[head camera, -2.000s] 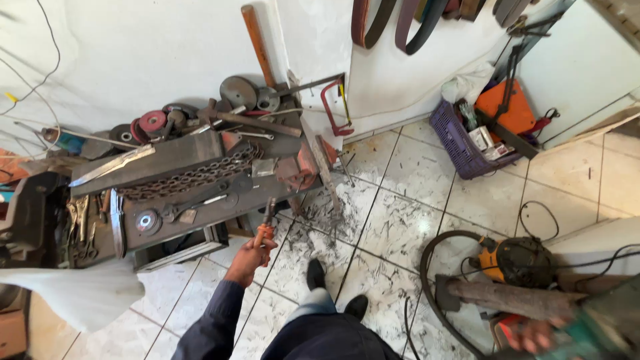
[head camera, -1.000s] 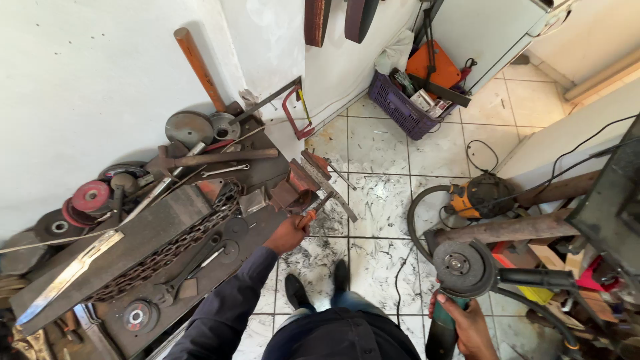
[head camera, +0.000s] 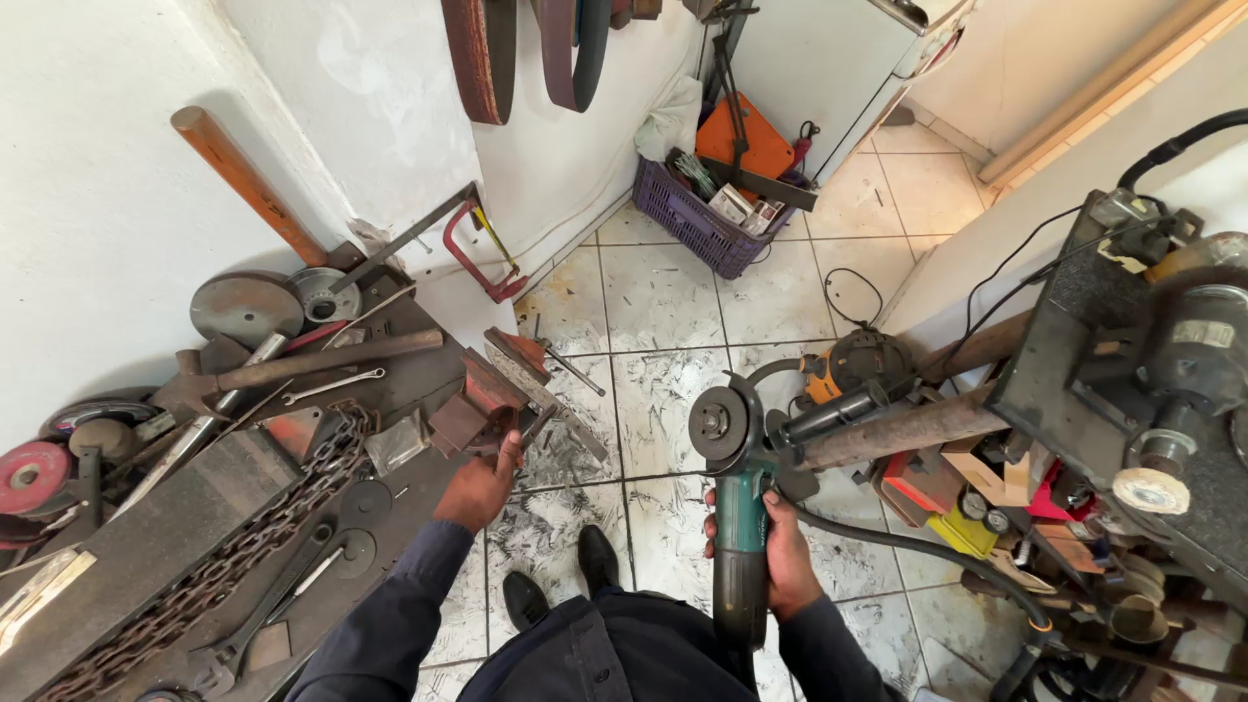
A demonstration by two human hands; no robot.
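Observation:
My right hand [head camera: 785,561] grips the teal and black body of a Makita angle grinder [head camera: 743,517], held upright in the view before my body with its disc [head camera: 719,422] at the top. My left hand [head camera: 480,486] is at the near side of a rusty red bench vise [head camera: 487,395], fingers toward it; whether it holds a small dark piece there cannot be made out. A long flat metal bar [head camera: 556,405] sits between the vise jaws and sticks out over the floor. The vise handle [head camera: 575,372] points out beyond the jaws.
The workbench [head camera: 390,507] at left bears a rusty chain [head camera: 244,546], a hammer [head camera: 302,368], an adjustable wrench [head camera: 263,604] and discs. A purple crate [head camera: 697,219] stands ahead. At right are an orange vacuum [head camera: 848,375], a hose [head camera: 907,541] and a bench grinder [head camera: 1185,361]. Debris litters the tiles.
My right hand has brought the angle grinder from the far right to before my body. My left hand, earlier holding an orange-handled tool away from the vise, is now at the vise. The view has shifted.

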